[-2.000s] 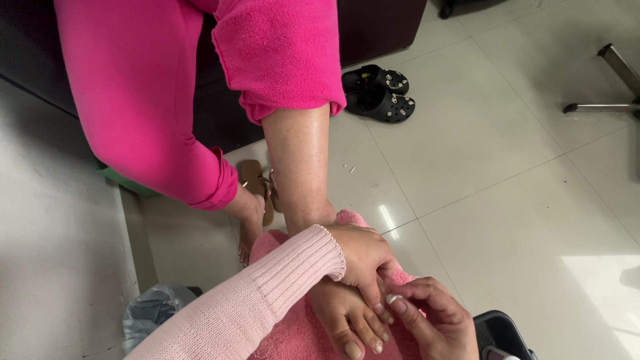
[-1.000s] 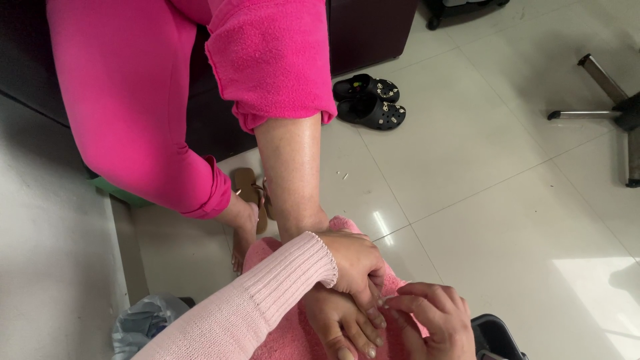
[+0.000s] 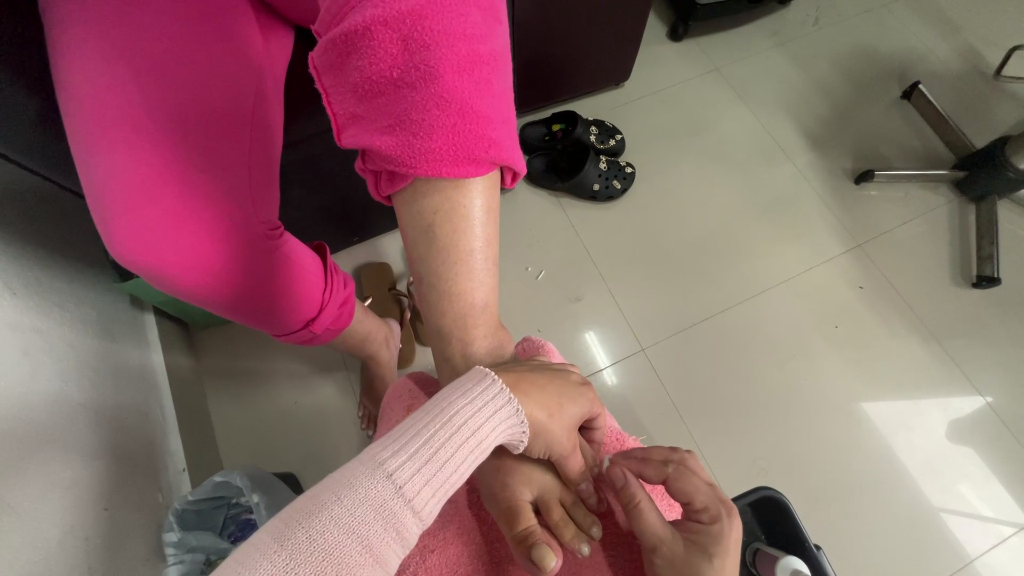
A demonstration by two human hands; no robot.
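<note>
Another person's bare foot [image 3: 520,500] rests on a pink towel [image 3: 448,512], toes toward the bottom of the view. My left hand [image 3: 552,408], in a pale pink knitted sleeve [image 3: 400,472], lies over the top of that foot, its thumb and fingers closed around the smaller toes. Just right of them, my right hand [image 3: 680,504] has thumb and index finger pinched together near the outer toes. Something small and whitish shows at these fingertips; whether it is a held item or a nail, I cannot tell.
Bright pink trousers [image 3: 192,160] cover the person's legs. Black clogs [image 3: 580,156] and brown sandals [image 3: 384,300] stand on the tiled floor. A lined bin [image 3: 216,512] is lower left, a black tray [image 3: 772,512] holding a bottle [image 3: 772,560] lower right, and a metal chair base [image 3: 988,168] at right.
My right hand's fingers have shifted slightly beside the outer toes. My left hand stays on the foot.
</note>
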